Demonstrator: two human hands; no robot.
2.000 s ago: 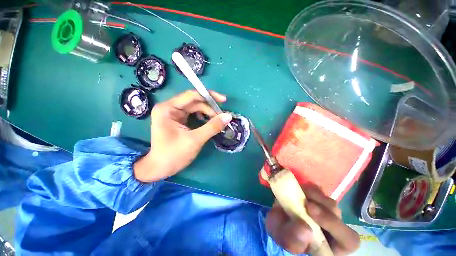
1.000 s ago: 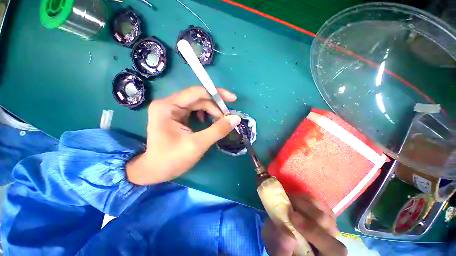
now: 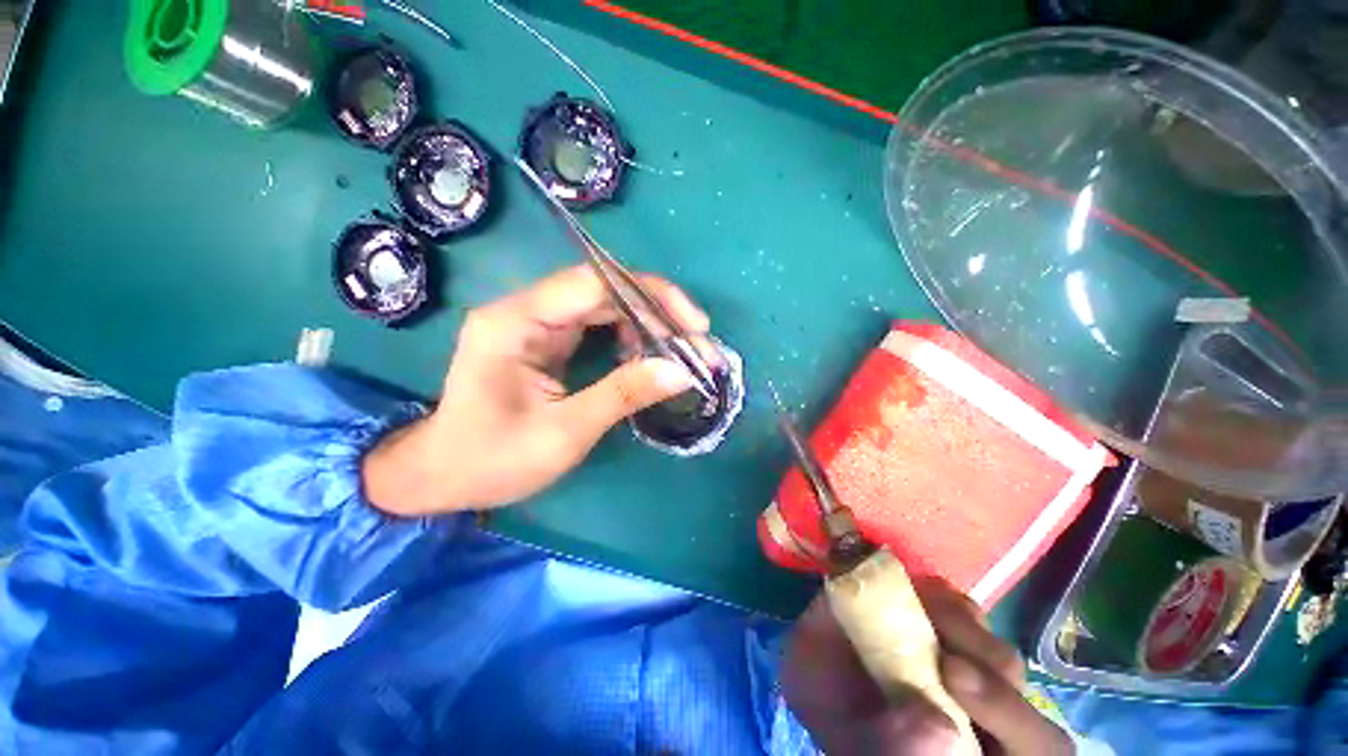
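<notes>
A round black housing (image 3: pixel 683 424) lies on a whitish-rimmed pad on the green mat, in front of me. My left hand (image 3: pixel 555 384) holds metal tweezers (image 3: pixel 599 263), with their tips down inside the housing's right part. Whether the tips grip anything is too small to tell. My right hand (image 3: pixel 902 672), partly cut off by the bottom edge, holds a soldering iron (image 3: pixel 883 613) by its cream handle. The iron's tip is just right of the housing, apart from it, near the red sponge's left edge.
Several black housings (image 3: pixel 441 179) lie beyond my left hand, near a green-flanged solder spool (image 3: pixel 263 67). A red sponge block (image 3: pixel 946 458) with white bands is at right. A clear plastic hood (image 3: pixel 1020 192) overhangs a metal tray (image 3: pixel 1057 628) holding tape rolls (image 3: pixel 1195 617).
The iron's tip was at the housing one second ago and has now drawn back to the right. The tweezers have turned, showing both narrow arms. The camera view has shifted slightly.
</notes>
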